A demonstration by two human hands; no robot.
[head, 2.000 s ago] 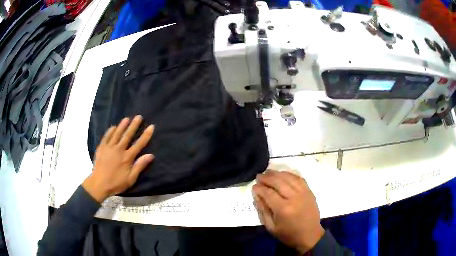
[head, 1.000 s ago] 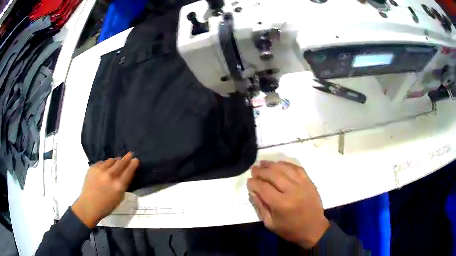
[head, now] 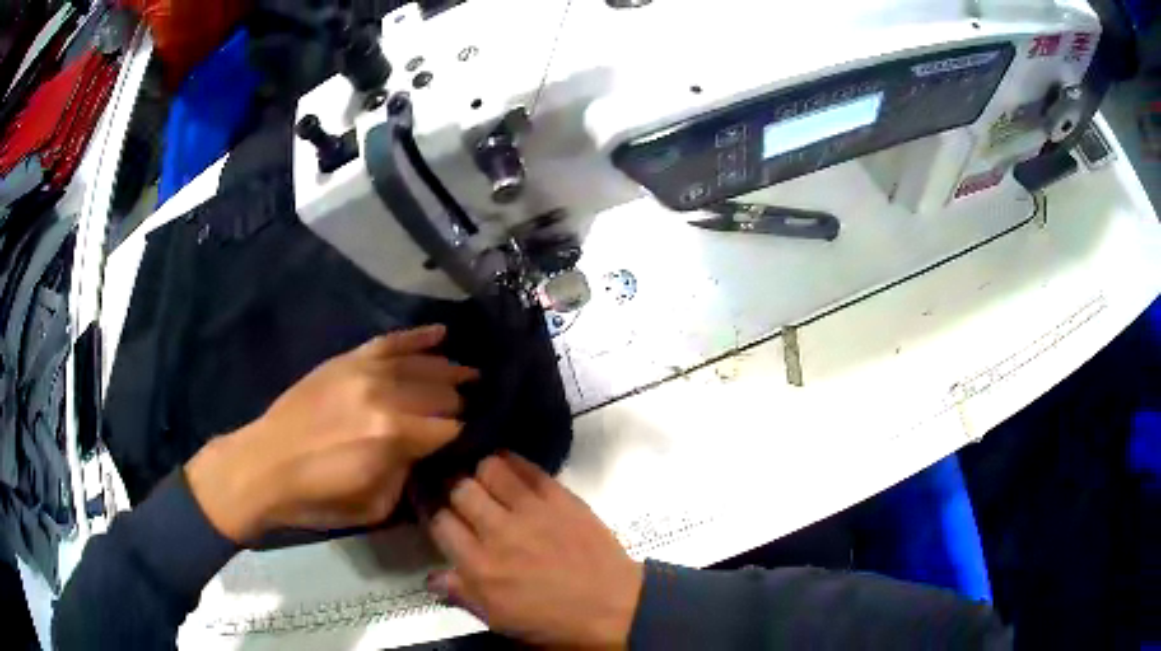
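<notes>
A black bag panel [head: 242,343] lies on the white machine table, its right part under the head of the white sewing machine [head: 598,76]. My left hand [head: 350,439] rests on the panel's front part, fingers bent and pointing towards the needle area. My right hand [head: 522,547] is at the panel's front edge, its fingertips on the black cloth close below my left hand. Both hands seem to pinch the cloth, but the fingertips are partly hidden. The presser foot area [head: 528,286] is at the cloth's right edge.
Thread snips [head: 770,220] lie under the machine arm, below the control panel [head: 815,127]. Grey cut pieces [head: 38,343] and red pieces [head: 57,121] are stacked at the left. A blue crate [head: 936,521] is beyond the table's front edge at the right.
My left hand has moved right and inward across the panel. My right hand has come onto the panel's front edge beside it. The view has turned, and the machine appears tilted and further left.
</notes>
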